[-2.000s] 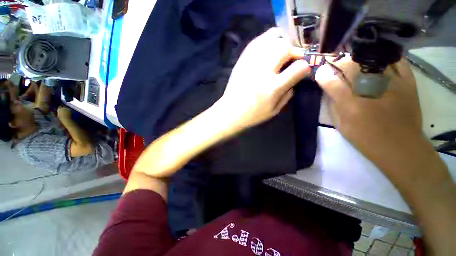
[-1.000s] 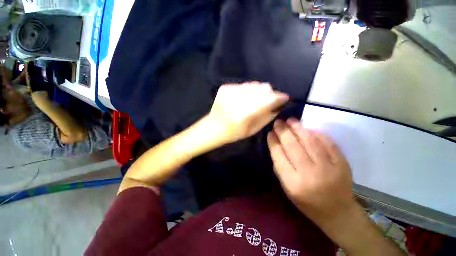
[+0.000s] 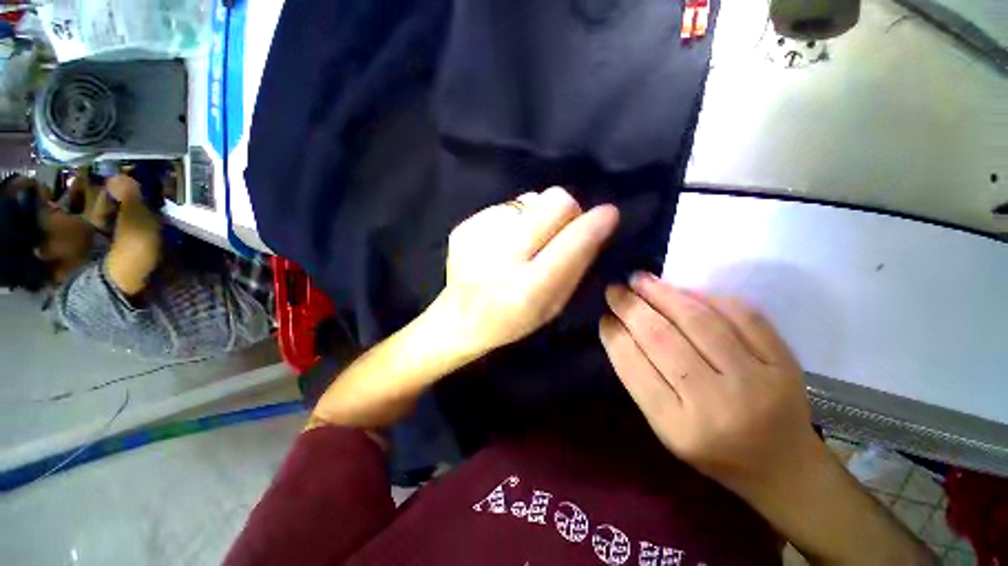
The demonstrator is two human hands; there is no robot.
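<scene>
A large navy fabric panel [image 3: 354, 144] lies over the machine bed and hangs down toward my lap, its straight right edge running below the red-orange marks [image 3: 694, 19]. My left hand [image 3: 514, 265] is on the cloth with its fingers curled and thumb against the index finger, pinching fabric. My right hand [image 3: 707, 381] lies at the cloth's right edge, fingertips on the edge and fingers nearly straight; whether it pinches the cloth is hidden. The needle area is cut off by the top edge.
White table [image 3: 840, 293] right of the cloth. A rounded grey machine part [image 3: 815, 16] is at the top. A red plastic basket [image 3: 298, 315] stands left of the cloth. Another person [image 3: 166, 299] sits at the far left near a grey machine with a coiled disc [image 3: 83, 107].
Both hands have come away from the needle area toward me, along the cloth's right edge. The cloth now lies flatter. In the last second the view has shifted and the hands have moved little.
</scene>
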